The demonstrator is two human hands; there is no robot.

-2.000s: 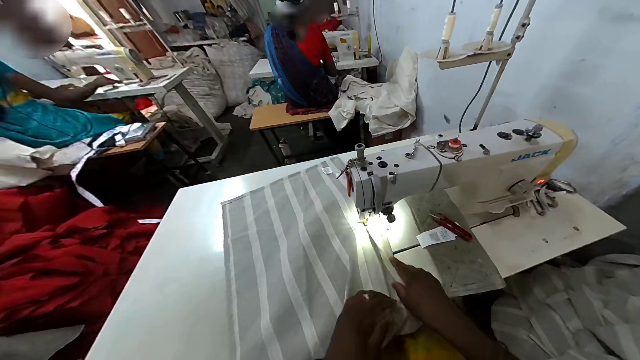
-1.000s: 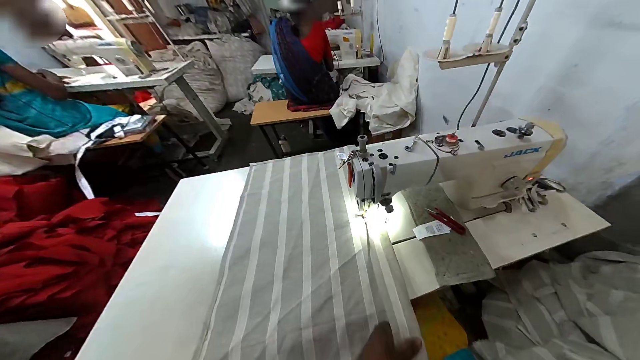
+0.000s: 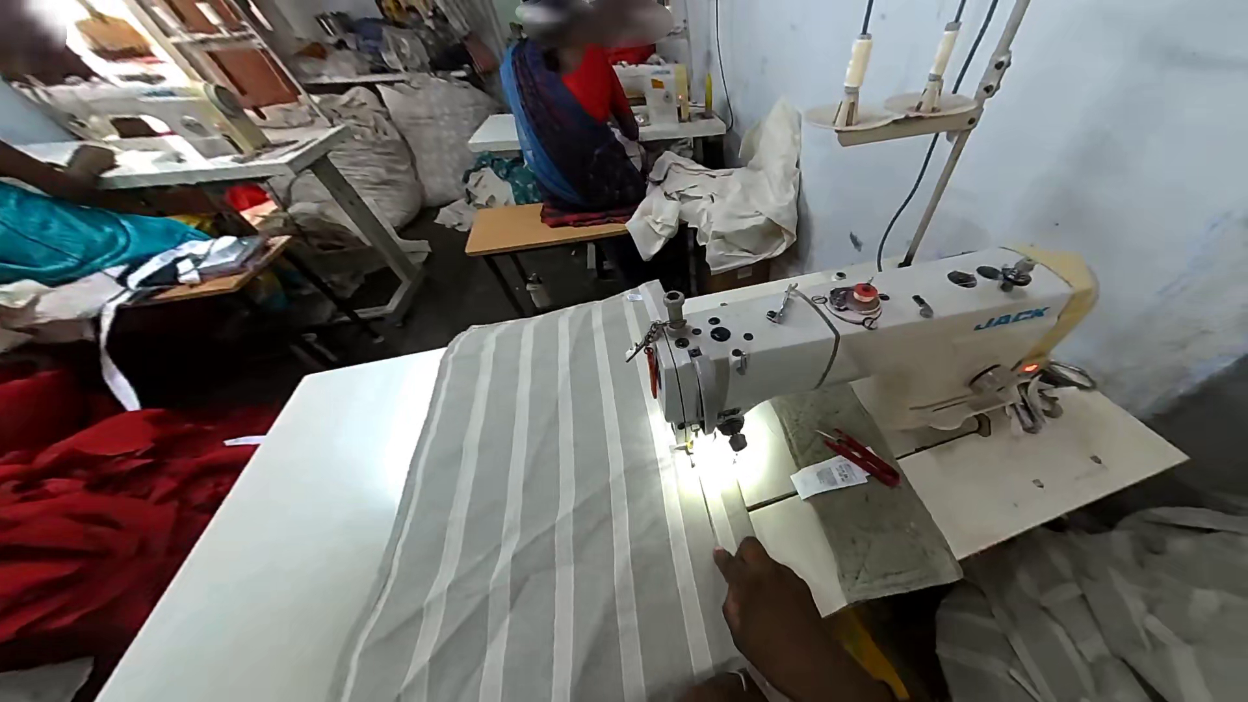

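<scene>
Grey cloth with white stripes [image 3: 526, 507] lies flat over the white table and runs under the needle area of a JACK sewing machine [image 3: 877, 331], whose lamp shines there. My right hand [image 3: 775, 609] rests on the cloth's right edge just in front of the needle, thumb and forefinger at the folded edge; whether they pinch it is unclear. At the bottom edge of the view, my left hand [image 3: 721, 687] shows only in part, low on the cloth, its fingers hidden. Red thread snips [image 3: 860, 456] and a white printed label [image 3: 829, 476] lie on a grey pad [image 3: 877, 526] right of the needle.
Thread cones [image 3: 858, 63] stand on a holder behind the machine, by the wall. More striped cloth [image 3: 1102, 604] is heaped at the lower right, red cloth [image 3: 117, 507] at the left. Two other people sit at machines, one at the far left, one [image 3: 575, 127] at the back.
The cloth has shifted and spread out straighter along the table since two seconds ago. My right hand, not seen at the needle one second ago, is now at the cloth's edge near it.
</scene>
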